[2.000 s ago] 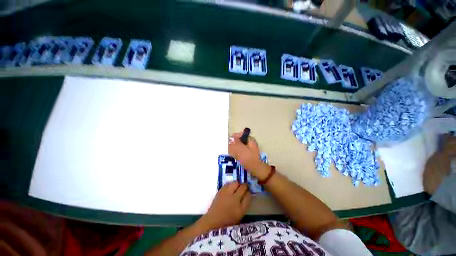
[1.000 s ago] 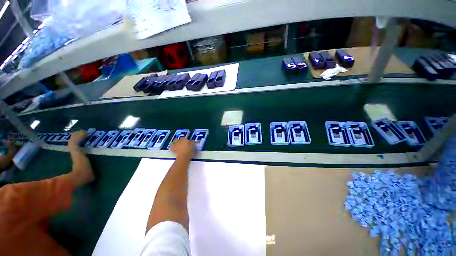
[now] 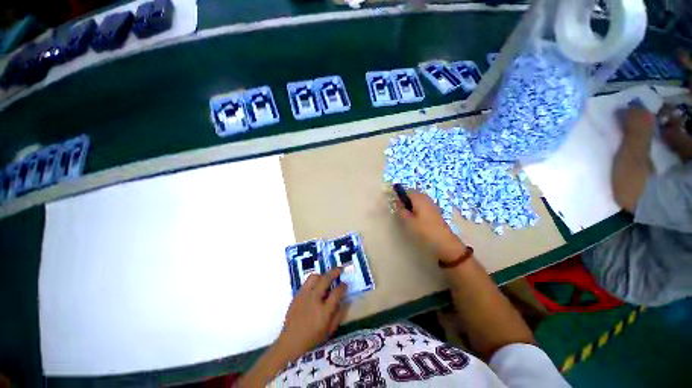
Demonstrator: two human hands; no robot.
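Note:
Two light-blue-rimmed housings lie side by side on the brown cardboard near the bench's front edge, the left one by the edge of the white sheet. My left hand rests over their lower part with the fingertips on them. My right hand is at the left edge of the pile of light-blue inserts, with a short dark stick tool in it. Whether the fingertips also hold an insert is too blurred to tell.
A white sheet lies at left on the bench. Beyond it, a green conveyor carries housings, mostly in pairs. A clear bag of inserts and a large white ring stand at right. Another person's arm is at far right.
A second ago an arm of mine reached to housings on the conveyor. Now two housings lie on the cardboard under my left hand, and my right hand is at the pile. The view has swung down.

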